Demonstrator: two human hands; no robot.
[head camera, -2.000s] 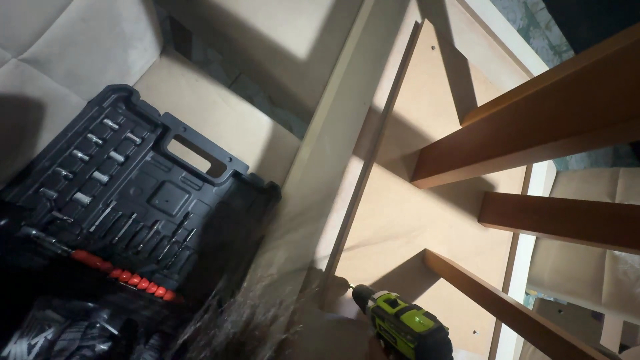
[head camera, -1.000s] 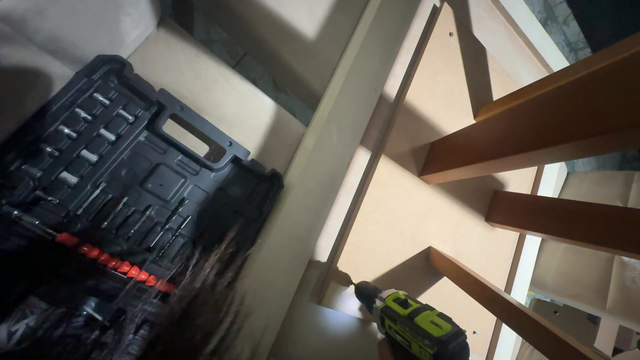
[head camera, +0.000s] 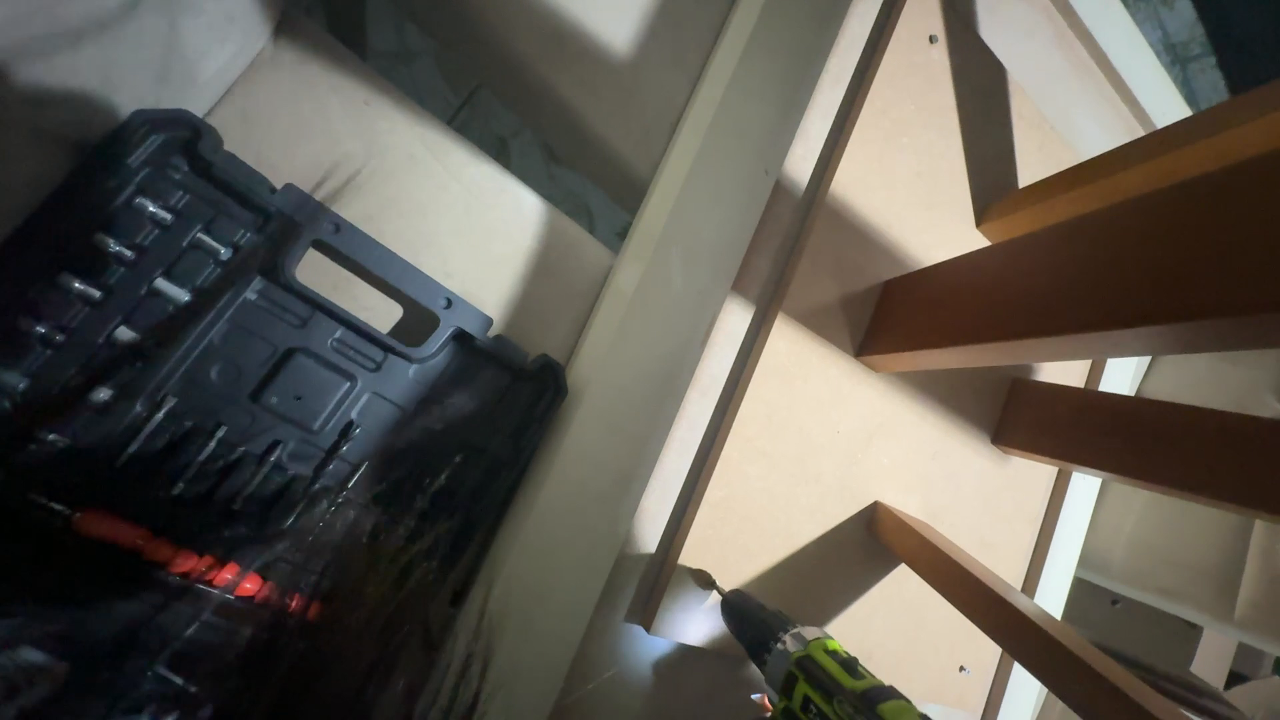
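A green and black cordless drill (head camera: 815, 665) enters from the bottom edge, its work light lit. The bit in its chuck points at the corner of a light wooden panel (head camera: 850, 450), near the end of a thin brown strip (head camera: 745, 385). Whether the bit touches the wood cannot be told. A sliver of skin shows beside the drill at the bottom edge, too little to tell which hand it is or how it grips. Neither hand can otherwise be made out.
An open black tool case (head camera: 300, 390) with sockets, drill bits and a red flexible shaft (head camera: 200, 570) lies left on a beige cushioned seat (head camera: 430, 190). A pale frame rail (head camera: 660, 280) runs diagonally beside it. Several brown wooden legs (head camera: 1080, 270) stand over the panel at right.
The view has shifted slightly. The drill stays near the same panel corner, with its bit toward the wood.
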